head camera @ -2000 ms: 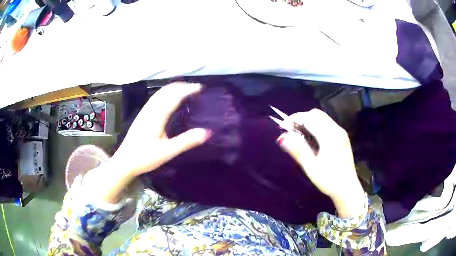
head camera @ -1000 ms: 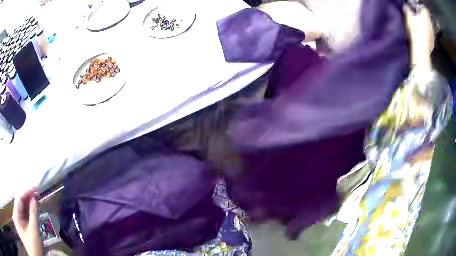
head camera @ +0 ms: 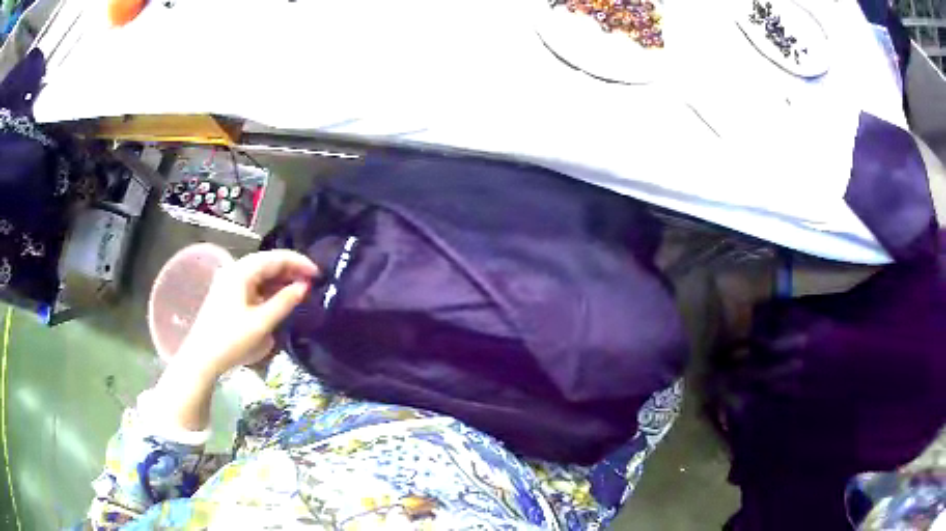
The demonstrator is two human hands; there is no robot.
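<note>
A deep purple garment lies folded over the lap, with a row of small white marks near its left end. My left hand is beside the garment's left edge, its thumb and forefinger bent close together; whether something thin is between them cannot be told. My right hand is out of the picture; only a bit of patterned sleeve shows at the lower right corner. More dark purple cloth hangs at the right, with a lighter purple piece on the table edge. The snips are not visible.
The white-covered table crosses the top, holding a bowl of amber-brown beads, a bowl of dark beads and a thin pencil-like item. Below left are a box of spools and a pink bin.
Snips were in my right hand; then that hand lifted purple cloth at the right. Now it is out of view and cloth hangs there. The lap garment shows a lighter folded face.
</note>
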